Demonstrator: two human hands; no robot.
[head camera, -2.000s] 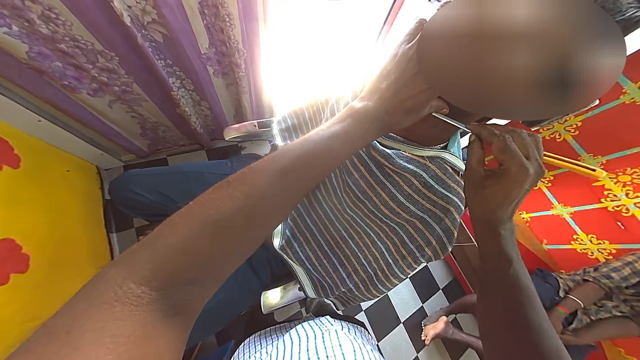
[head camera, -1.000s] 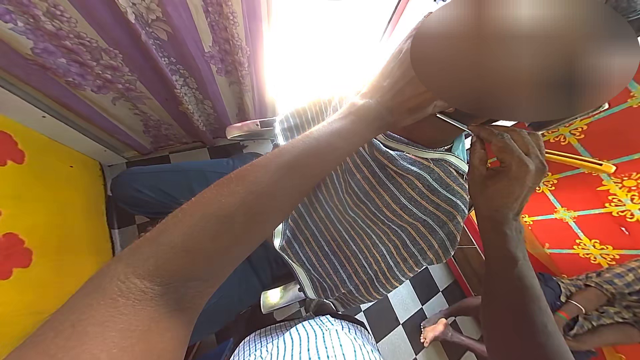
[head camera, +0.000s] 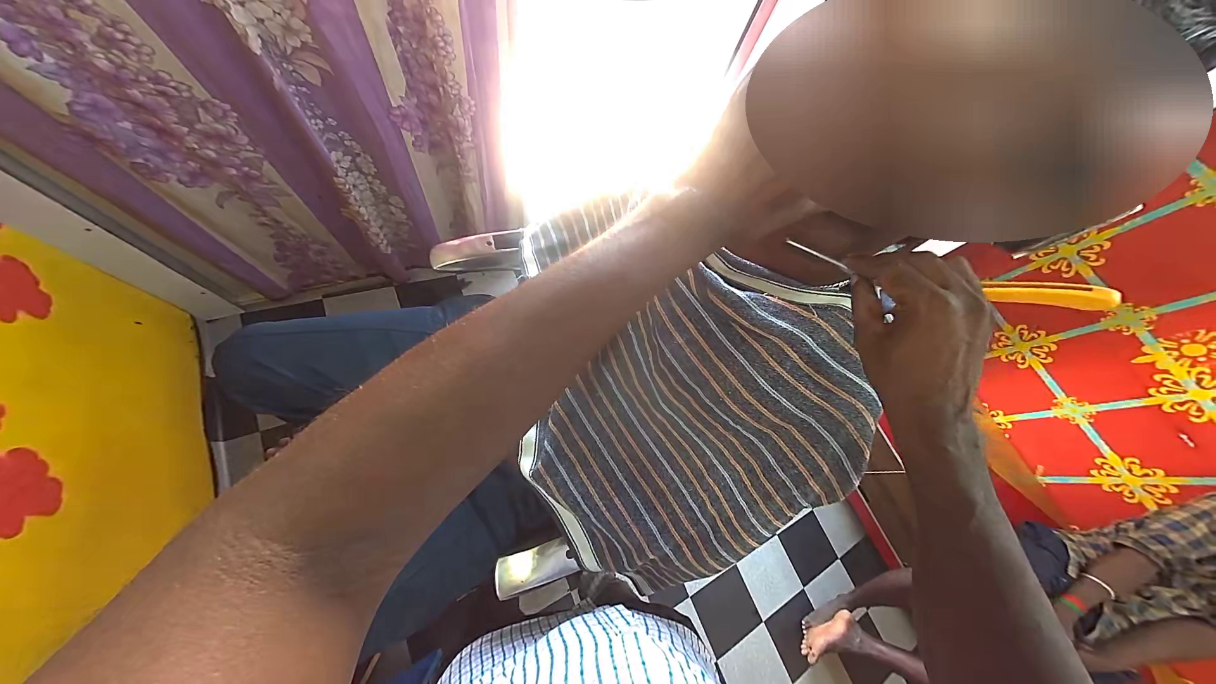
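A seated person wears a striped cloth (head camera: 703, 408) over the chest; the head is blurred out at the upper right. My left hand (head camera: 750, 180) lies at the side of this person's jaw or neck, partly behind the blurred area. My right hand (head camera: 921, 323) holds a thin tool by its handle end, with its slim metal blade (head camera: 819, 255) level with the neck, close to my left fingers. The tool resembles a straight razor, but its full shape is hidden by my fingers. Whether my left hand grips skin or only rests there cannot be told.
Metal chair armrests (head camera: 534, 567) flank the seated person. A purple floral curtain (head camera: 380, 123) hangs at the left beside a bright opening. Another person (head camera: 1121, 589) sits at the lower right, bare foot over the checkered floor (head camera: 760, 579). A yellow bar (head camera: 1054, 295) crosses the red patterned surface.
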